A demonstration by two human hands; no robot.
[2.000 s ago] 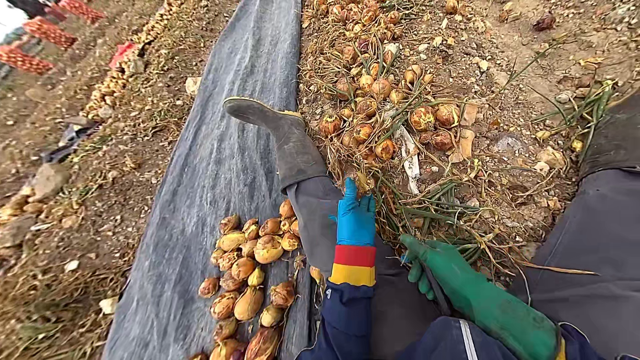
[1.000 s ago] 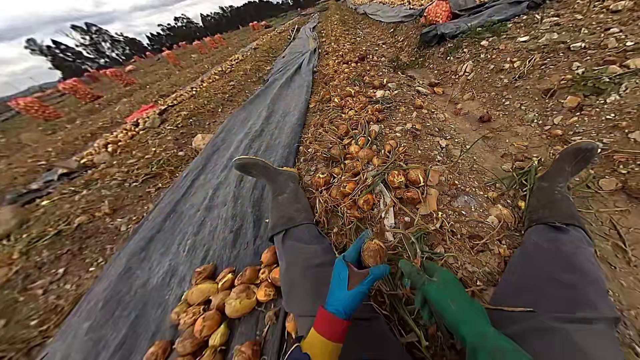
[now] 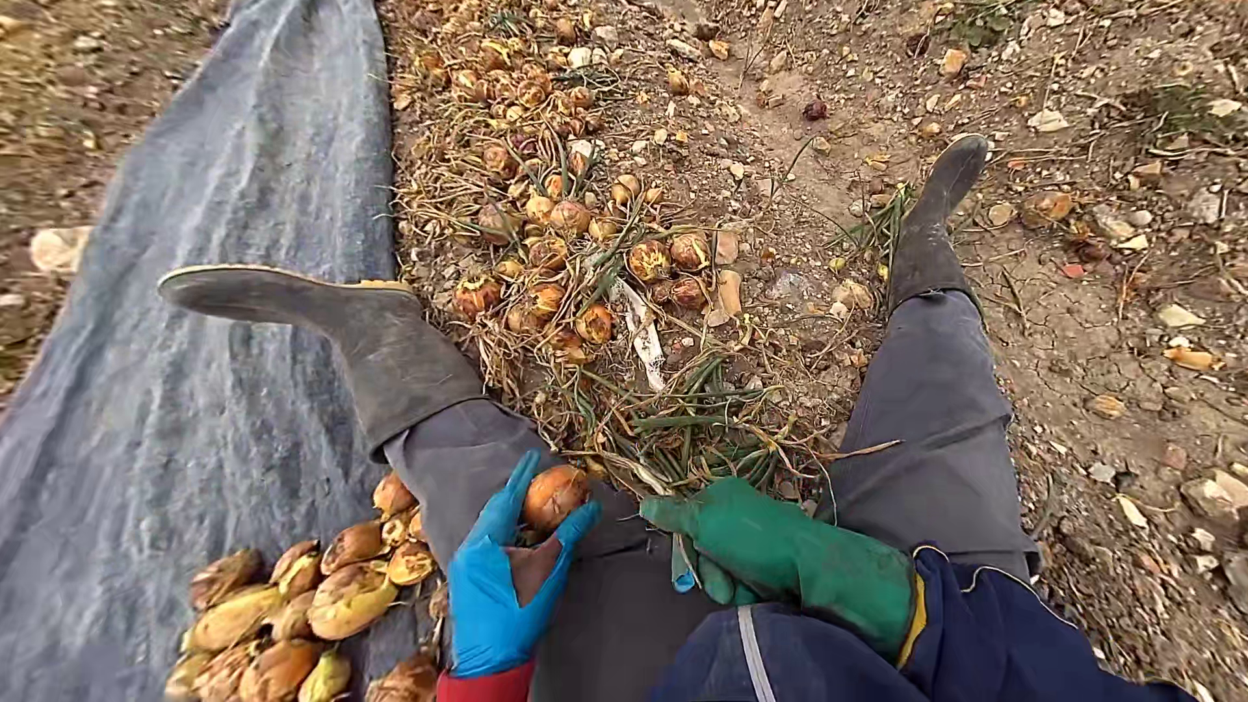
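An onion sits between the thumb and fingers of my left hand, which wears a torn blue glove, over my left thigh. To its right, my right hand in a green rubber glove is closed around a tool with a blue handle end; its working part is hidden. Cut green onion tops lie just beyond the right hand. A pile of onions rests on the grey cloth sheet at lower left. More onions with dry leaves lie on the soil ahead.
My left rubber boot lies across the sheet's edge, and my right boot is out on stony soil. A pale strip lies among the stalks. Stones and a small dark red onion are scattered on the ground.
One second ago my left hand also held an onion, seen upright above the palm; two seconds ago no onion showed in it. The view has tilted down strongly.
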